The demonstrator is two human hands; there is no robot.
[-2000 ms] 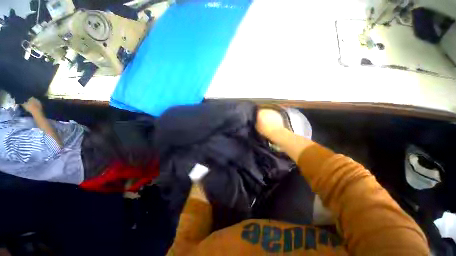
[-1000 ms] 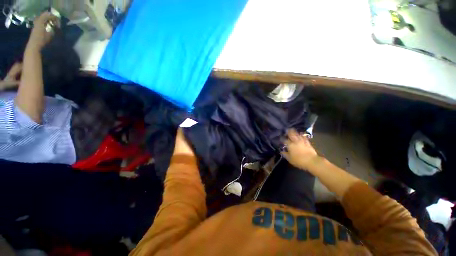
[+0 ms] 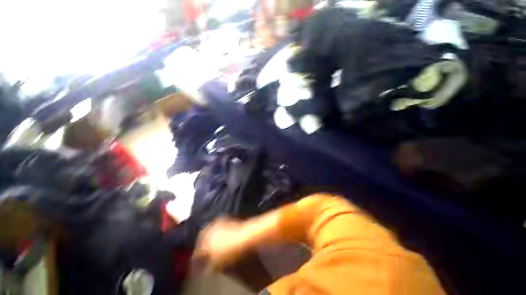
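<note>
The view is strongly blurred. My right hand [image 3: 221,243] is low, left of centre, at the end of an orange sleeve. Its fingers point down beside a crumpled dark garment [image 3: 228,181] with shiny folds. I cannot tell whether the hand touches or holds any cloth. My left hand is not in view.
Dark garments with pale pieces [image 3: 369,69] are heaped at the upper right. More dark heaps [image 3: 98,213] lie at the left, with a red item [image 3: 121,164] among them. A long dark navy surface [image 3: 340,152] runs diagonally across the middle.
The view has swung away from the sewing table and blue sheet to heaps of garments. My left hand has gone out of view. My right hand is no longer on the garment at my lap.
</note>
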